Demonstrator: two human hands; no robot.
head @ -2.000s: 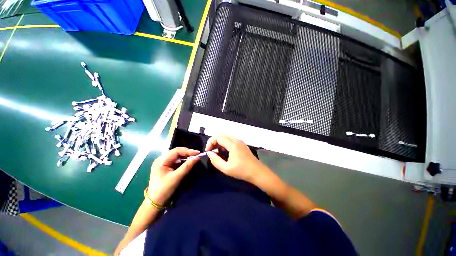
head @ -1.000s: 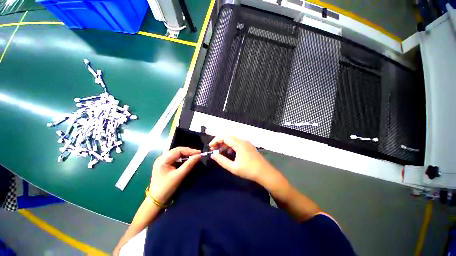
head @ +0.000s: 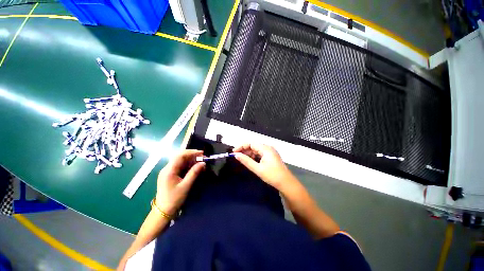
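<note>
A short cable piece (head: 216, 156) with a white block at its left end and a purplish-white middle is stretched between both hands, in front of the dark clothing. My left hand (head: 179, 177) holds its left end between thumb and fingers. My right hand (head: 265, 165) pinches its right end, which the fingers hide. A loose pile of similar white cable pieces (head: 109, 129) lies on the green table (head: 48, 153). Several cable pieces lie along the near side of the black mesh conveyor (head: 334, 90), one of them (head: 326, 139) near its middle.
A steel ruler (head: 162, 145) lies slanted along the table's right edge. A blue bin (head: 119, 13) and a grey-white upright device (head: 188, 16) stand at the back. The conveyor's white frame rail (head: 308, 159) runs just beyond my right hand. A white-grey cover (head: 467, 106) is at the far right.
My hands have moved slightly apart, and more of the cable piece shows between them. The table and conveyor have shifted slightly in view.
</note>
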